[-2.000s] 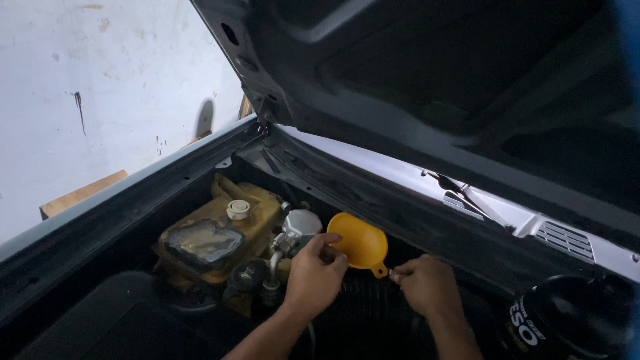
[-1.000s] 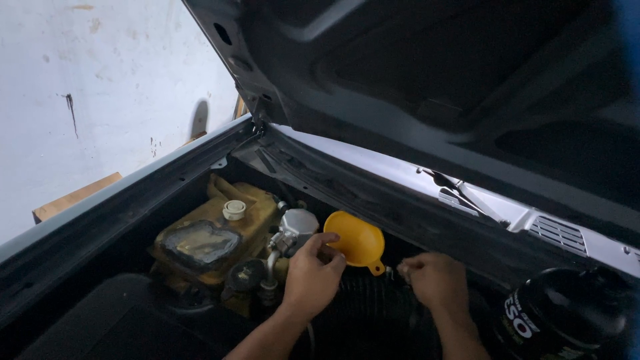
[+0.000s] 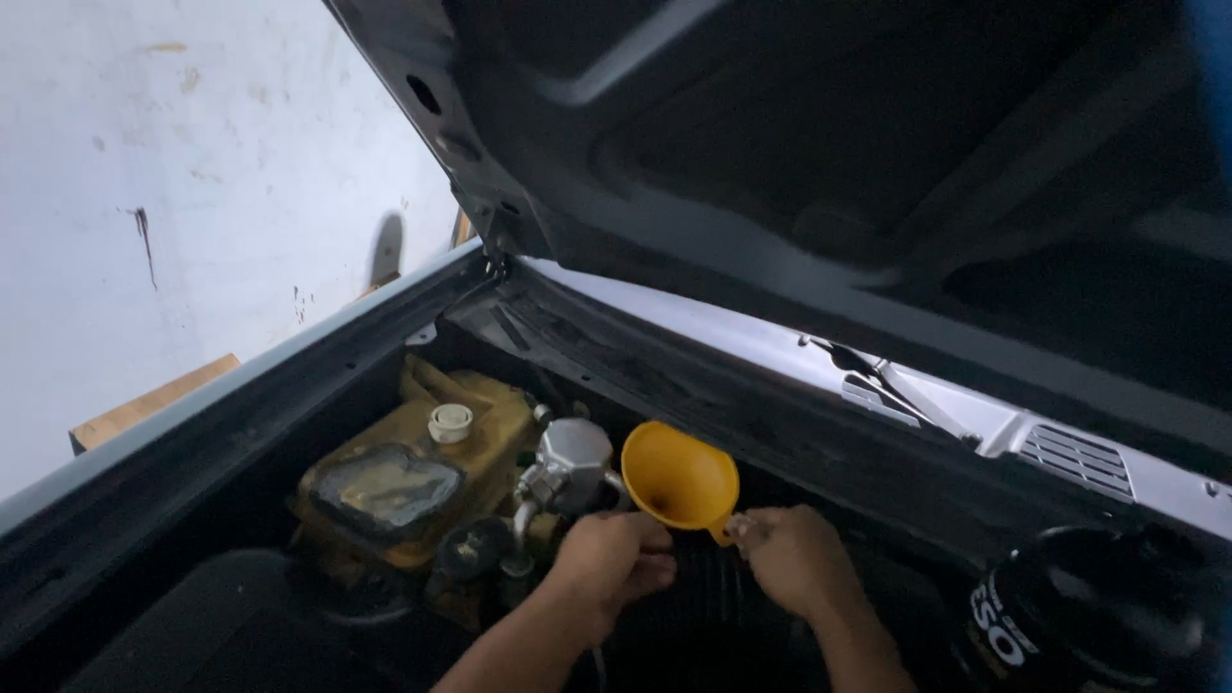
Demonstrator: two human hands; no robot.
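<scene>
A yellow plastic funnel (image 3: 680, 475) stands tilted in the engine bay, its wide mouth up and its spout hidden. My right hand (image 3: 784, 558) pinches the small tab on the funnel's rim. Just below the funnel's left side is my left hand (image 3: 621, 563), fingers curled; whether they grip the funnel's lower part cannot be seen. Left of the funnel is a round silver metal canister with pipe fittings (image 3: 575, 450). Farther left sits a yellowed plastic reservoir (image 3: 500, 409) with a white cap (image 3: 450, 423) and a dark-edged patch on top.
The raised hood (image 3: 770, 173) hangs over the bay. A black container with white lettering (image 3: 1088, 616) stands at the lower right. The fender edge (image 3: 241, 385) runs along the left, beside a white wall (image 3: 192, 144). A wiper arm (image 3: 895, 390) lies beyond the cowl.
My right hand, apart from the funnel's tab one second ago, is now on it. My left hand has moved from the funnel's rim to lower down beside it.
</scene>
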